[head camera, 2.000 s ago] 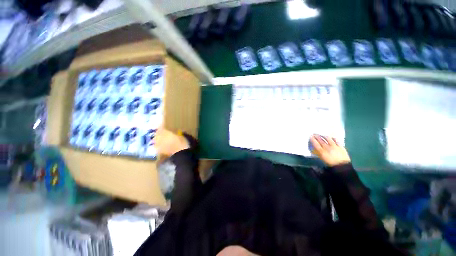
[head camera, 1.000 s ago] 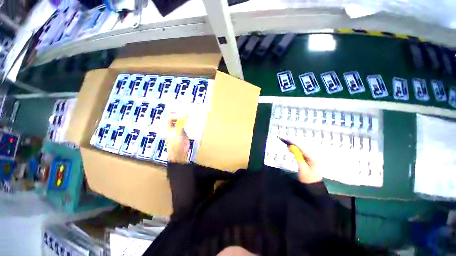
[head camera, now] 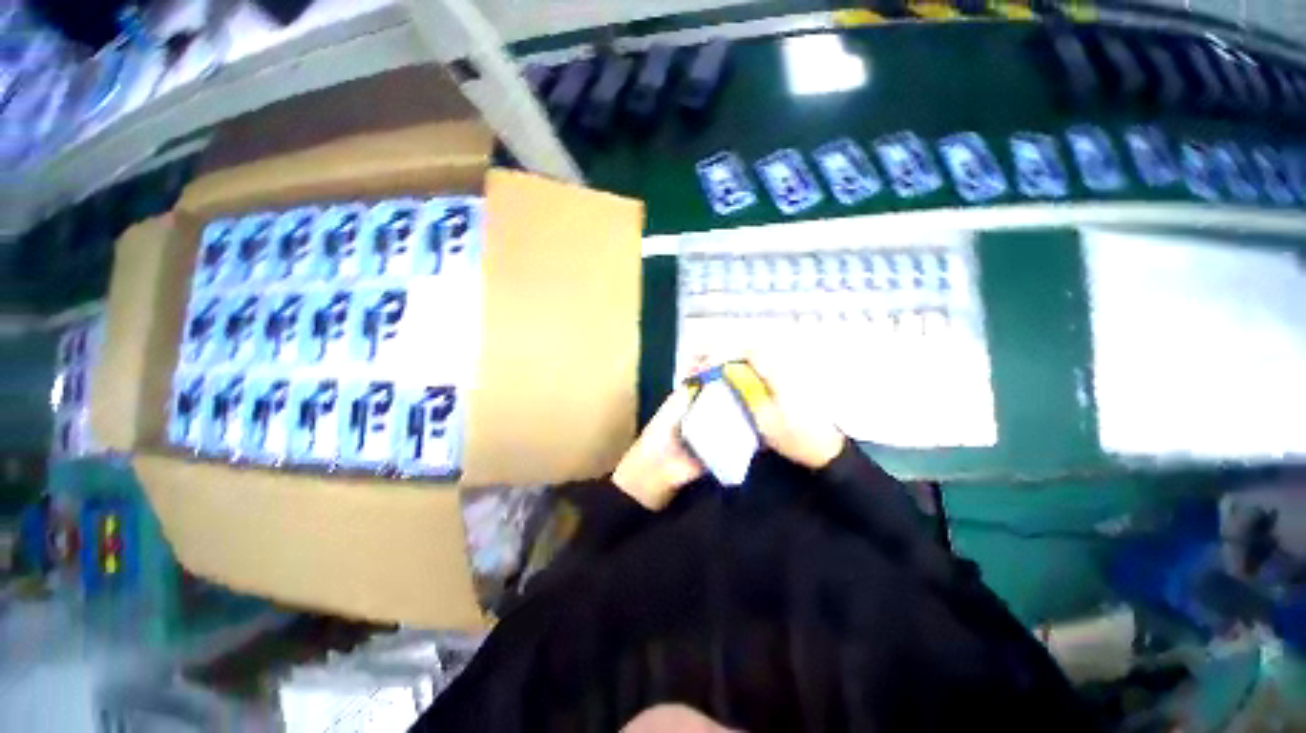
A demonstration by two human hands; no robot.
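My left hand (head camera: 659, 451) and my right hand (head camera: 788, 423) meet in front of my body, both on one carded piece (head camera: 722, 430) that shows a pale face. Yellow-orange covers show on the fingertips of my right hand. To the left, an open carton (head camera: 559, 337) holds three rows of blue-edged carded pieces with dark shapes; the middle row has a bare white spot at its right end. Behind my hands, a whitish tray (head camera: 831, 351) with rows of small parts lies on the green bench. The view is blurred.
A row of carded pieces (head camera: 905, 165) lies on the green belt, with dark units (head camera: 652, 75) along its far side. A white sheet or tray (head camera: 1196, 344) is at the right. A pale post (head camera: 501, 86) rises behind the carton. Papers or sheets (head camera: 351, 702) are at lower left.
My left hand has left the carton and now holds a carded piece together with my right hand, in front of the tray. The dark pointed thing at my right fingertips no longer shows separately.
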